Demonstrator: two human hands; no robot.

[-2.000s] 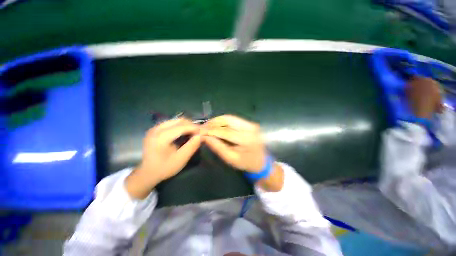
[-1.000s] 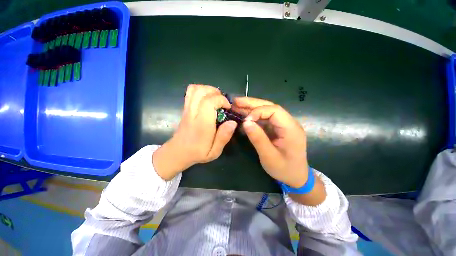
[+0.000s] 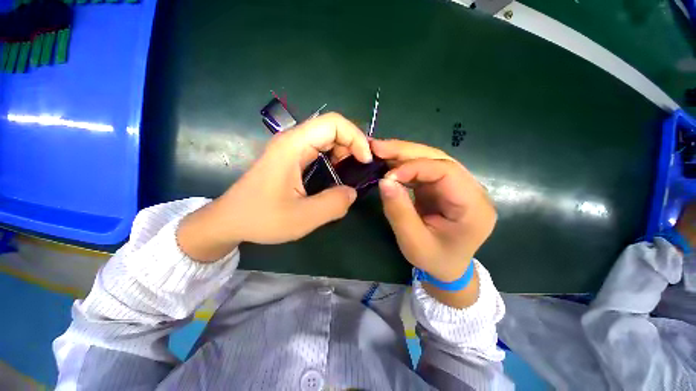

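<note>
My left hand (image 3: 286, 187) holds a glossy black housing (image 3: 356, 172) between thumb and fingers in the middle of the view. My right hand (image 3: 441, 200) has its thumb and fingertips on the right end of the same housing. Fingers hide part of it. A black unfinished unit (image 3: 278, 115) with a red wire lies on the mat just beyond my left hand. A thin pale strip (image 3: 374, 114) lies beyond the fingertips. Tiny black parts (image 3: 458, 134) form a small cluster to the right.
A blue tray (image 3: 69, 164) stands at left, with finished units (image 3: 37, 47) showing green strips. Another blue tray (image 3: 665, 172) is at right, beside a neighbour's sleeve (image 3: 637, 286). The dark green mat (image 3: 526, 145) ends at a pale metal rail (image 3: 588, 53).
The view has turned, so the left tray shows less and the right tray more. The unfinished unit beyond my left hand is now visible. The green piece at my fingers no longer shows.
</note>
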